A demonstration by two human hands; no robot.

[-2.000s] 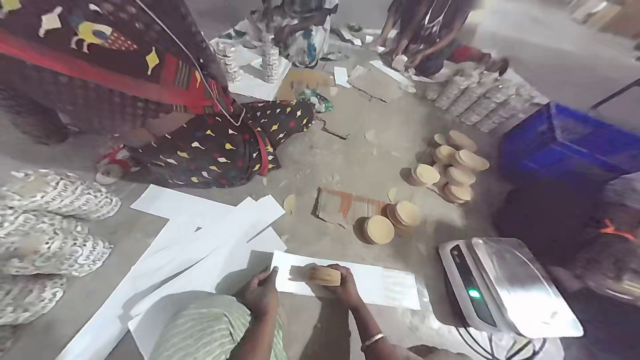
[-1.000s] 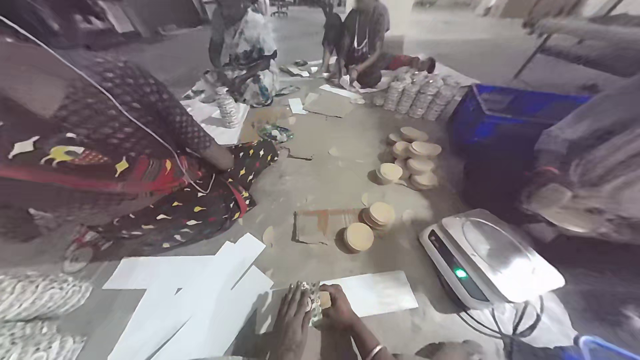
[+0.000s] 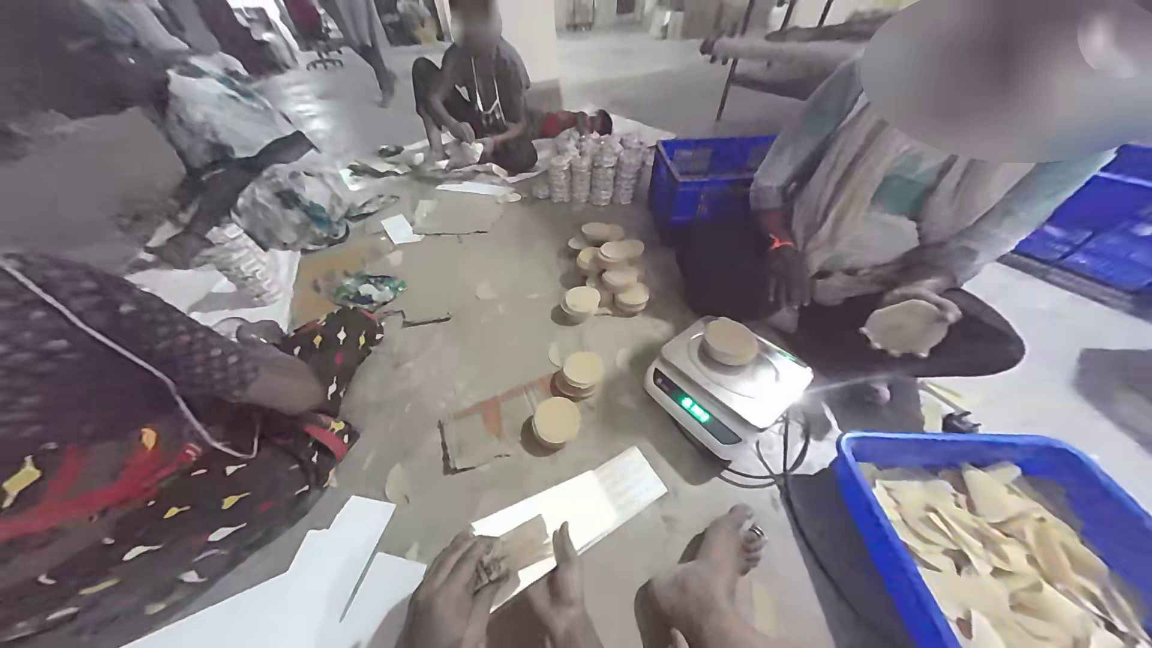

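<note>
Near the bottom centre, my left hand (image 3: pixel 450 585) is closed around the left end of a tan stack of thin discs (image 3: pixel 522 544), partly hidden by its fingers. My right hand (image 3: pixel 562 580) is at the stack's right end, fingers raised; whether it grips the stack is unclear. Beneath the stack lies a white paper strip (image 3: pixel 625 486). Beyond it, round stacks of tan discs (image 3: pixel 555 421) stand beside a flat cardboard piece (image 3: pixel 477 436). At centre right, a digital scale (image 3: pixel 720 382) with a lit display bears another stack of discs (image 3: pixel 730 341).
A blue crate (image 3: pixel 859 504) of tan pieces is at lower right, cables (image 3: pixel 783 450) behind it. A bare foot (image 3: pixel 711 571) rests right of my hands. White sheets (image 3: pixel 315 585) lie left. People sit at left, right and back; a co-worker at right holds a pale disc-like piece (image 3: pixel 909 326).
A stack of discs now sits on the scale, whose plate was bare in both earlier frames. The paper strip under my hands is now slanted. The view has swung upward and right.
</note>
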